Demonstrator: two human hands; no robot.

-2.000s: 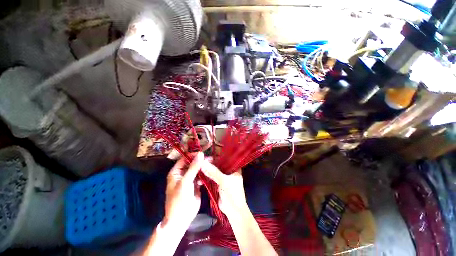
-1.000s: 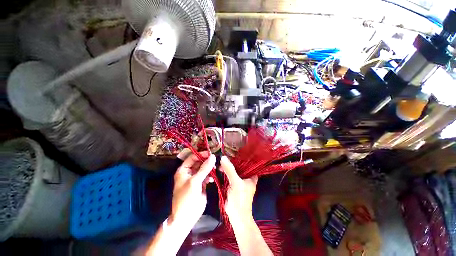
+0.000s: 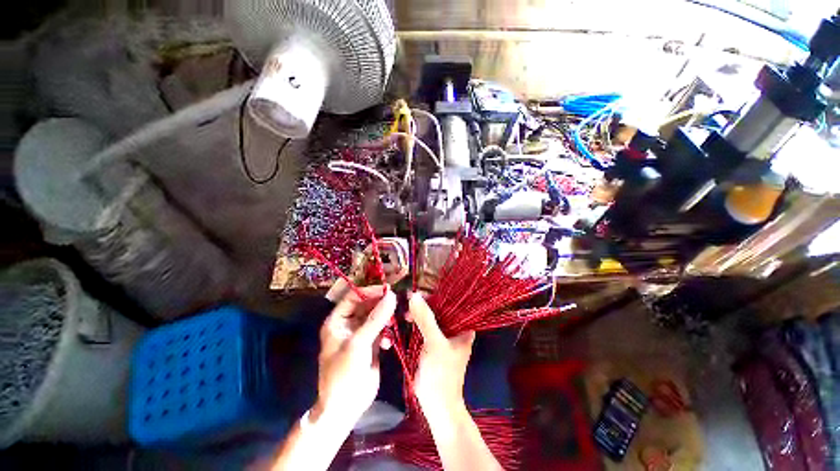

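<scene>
My left hand (image 3: 355, 345) grips a few thin red cords (image 3: 333, 264), whose ends spread up and to the left. My right hand (image 3: 442, 354) grips a thick fanned bundle of red cords (image 3: 484, 285); a few have pale tips at the right. A single red cord (image 3: 413, 262) stands upright above my right thumb, its top end at the machine (image 3: 455, 147). Two pale rounded parts (image 3: 433, 253) sit at the bench edge just beyond my fingertips. The cords run down between my hands. More red cords (image 3: 479, 437) lie below, by my lap.
A white fan (image 3: 293, 87) stands at upper left. A blue plastic stool (image 3: 198, 377) and a pale bucket (image 3: 78, 354) are at lower left. Silvery and red bits (image 3: 322, 216) litter the bench. A second dark machine (image 3: 682, 175) stands at right, with blue hoses (image 3: 589, 104) behind.
The view has shifted, so the bench and fan sit further right than in the oldest frame. The right-hand bundle is fanned wider. A single cord now stands clearly upright between the hands.
</scene>
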